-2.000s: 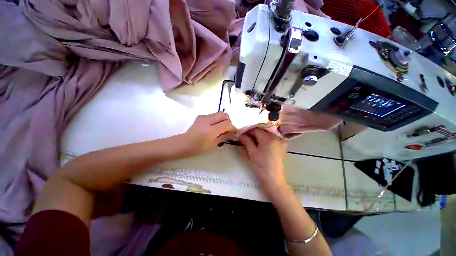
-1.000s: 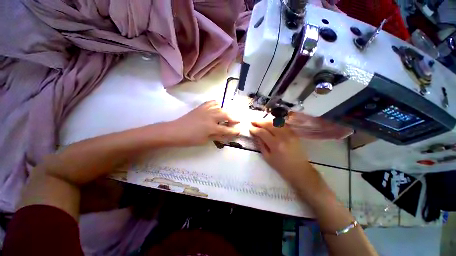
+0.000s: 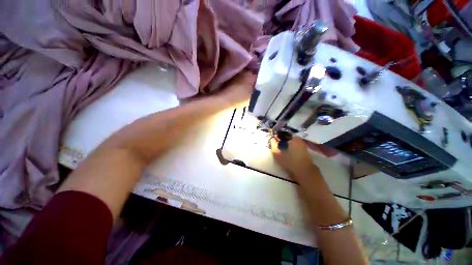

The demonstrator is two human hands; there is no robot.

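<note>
The white sewing machine head (image 3: 347,98) stands over the table, its lamp lighting the needle area. My left hand (image 3: 247,85) reaches to the far side, beside the machine head and the heaped pink cloth; its fingers are hidden. My right hand (image 3: 290,150) is under the machine head, right of the presser foot (image 3: 282,137); its fingers are partly hidden and blurred, and I cannot tell what they hold. A bit of pink cloth (image 3: 323,150) shows behind my right hand. The pink garment pile (image 3: 171,36) covers the far left.
The white table (image 3: 171,178) has a chipped front edge and printed scale. The lit control panel (image 3: 398,150) faces me on the right. A black cloth with white print (image 3: 396,222) lies at the right. A red basket (image 3: 388,46) is behind the machine.
My left hand has moved from the needle area to the far side by the pile. My right hand has gone a little further under the machine head. The view has shifted slightly.
</note>
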